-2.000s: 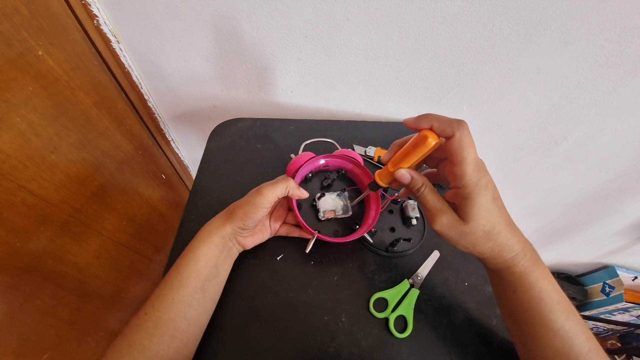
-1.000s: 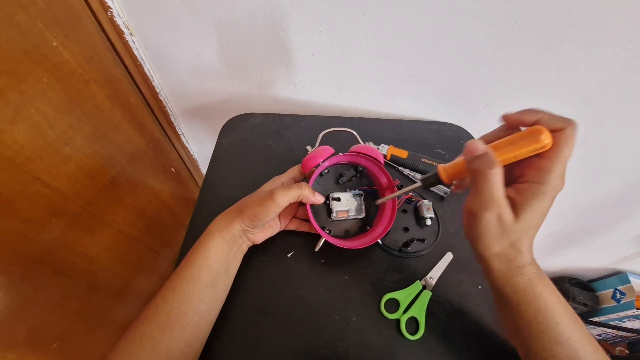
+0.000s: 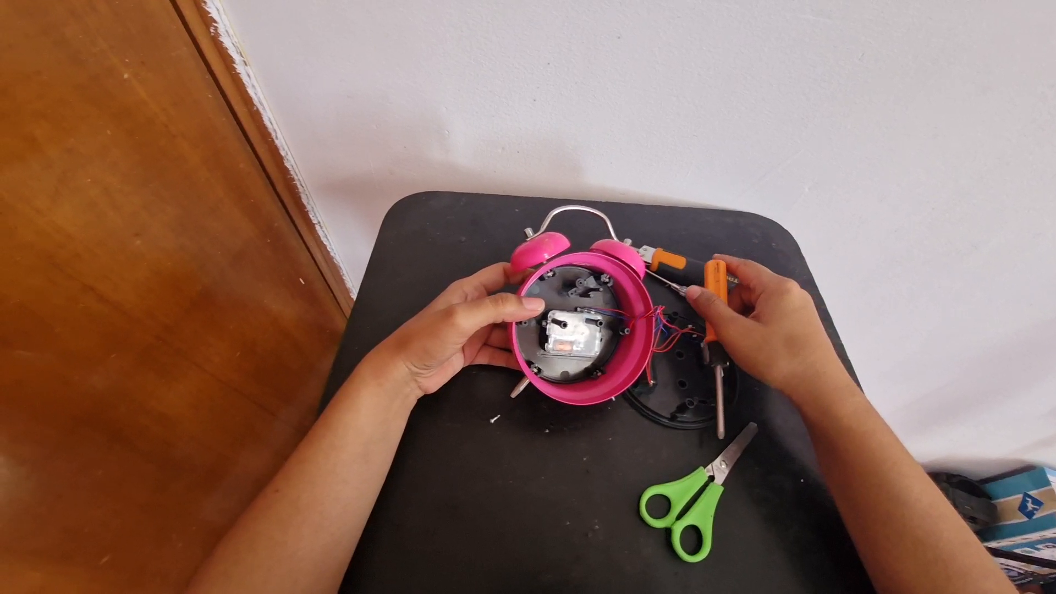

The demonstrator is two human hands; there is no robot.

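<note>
My left hand (image 3: 470, 330) grips the left rim of a pink twin-bell alarm clock case (image 3: 631, 367), its thumb over the edge. The case's open side faces me and shows a clock movement (image 3: 574, 333) in a clear housing. Red and blue wires (image 3: 662, 323) run from it over a round black back cover (image 3: 676, 396), partly under my right hand (image 3: 755, 318). That hand holds an orange-handled screwdriver (image 3: 716, 285) between thumb and fingers, shaft pointing down over the cover.
Green-handled scissors (image 3: 695, 503) lie on the black table (image 3: 495, 511), in front of the back cover. An orange and black utility knife (image 3: 668, 261) is behind the wires. A small screw (image 3: 495, 419) lies left of centre. A white wall stands behind, a wooden door (image 3: 148, 289) at left.
My right hand has moved left and down from its raised place beside the case. The screwdriver's tip, inside the case one second ago, now points down over the back cover. My left hand still holds the case.
</note>
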